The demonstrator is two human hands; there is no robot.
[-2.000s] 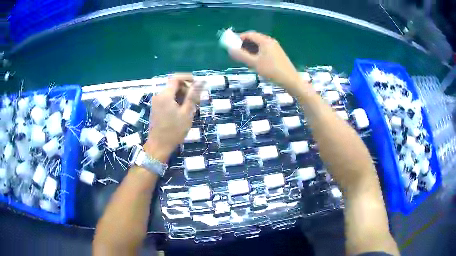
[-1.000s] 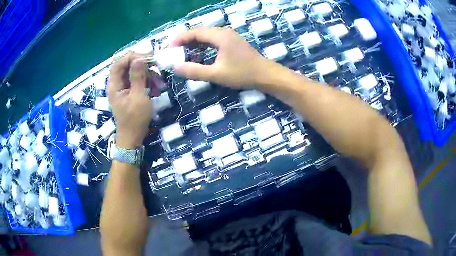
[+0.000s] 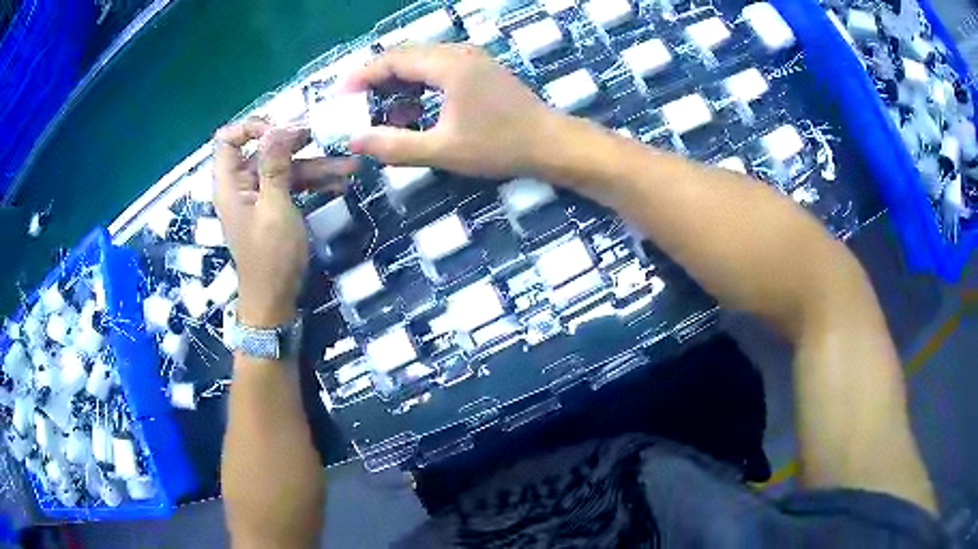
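Observation:
A white wired component point(image 3: 339, 118) is held between the thumb and forefinger of my right hand point(image 3: 456, 113), above the tray's upper left part. My left hand point(image 3: 263, 193), with a metal watch on the wrist, is beside the component's left end, its fingers apart; whether they touch the leads is unclear. The clear blister tray point(image 3: 493, 413) lies below my hands with rows of white components in its pockets, such as one near its lower left point(image 3: 391, 350). My right hand and forearm hide part of the tray.
Loose components point(image 3: 190, 261) lie left of the tray. A blue left bin point(image 3: 137, 375) and a blue right bin point(image 3: 874, 129), both heaped with components, flank it. The green conveyor point(image 3: 231, 75) runs beyond. A plain white block point(image 3: 768, 27) sits at the tray's upper right.
Both hands have come together over the tray's left part; my right hand brought a component from over the conveyor. Lately my left fingers have spread. The view has tilted.

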